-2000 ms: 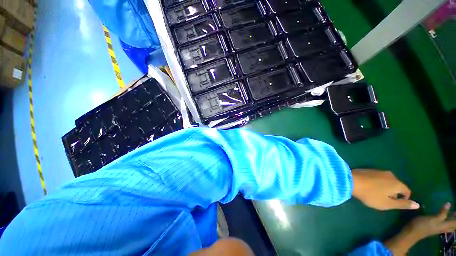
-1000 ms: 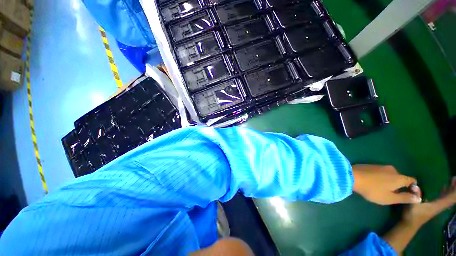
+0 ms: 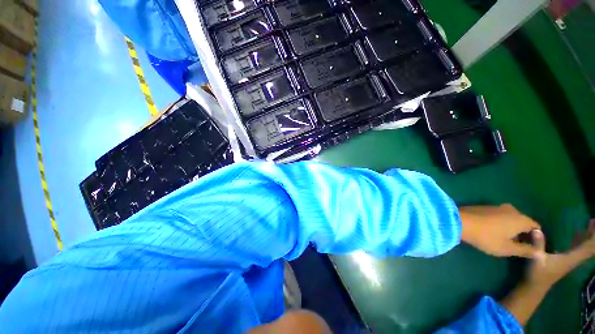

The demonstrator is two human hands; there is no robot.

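Note:
My left hand [image 3: 497, 230] reaches in from the left over the green surface [image 3: 391, 293], its thumb and fingers curled together. My right hand [image 3: 554, 266] comes from the lower right, its fingers stretched toward the right edge and blurred. The hands meet or overlap near my left fingertips. Any small thing between them is too hidden to tell. Two glossy black housings, one [image 3: 454, 113] above the other [image 3: 471, 149], lie on the green surface above my hands.
A black blister tray [image 3: 333, 68] sits on a white-edged support, with a lower tray stack [image 3: 156, 163] at left. A pale post [image 3: 499, 32] stands at upper right. A blue-clothed person [image 3: 153, 32] is at the top. Dark parts [image 3: 588, 297] show at the right edge.
My hands have come together, with my left fingertips now at my right hand. My left hand sits slightly higher in view. The view has shifted a little, moving the trays and housings slightly upward.

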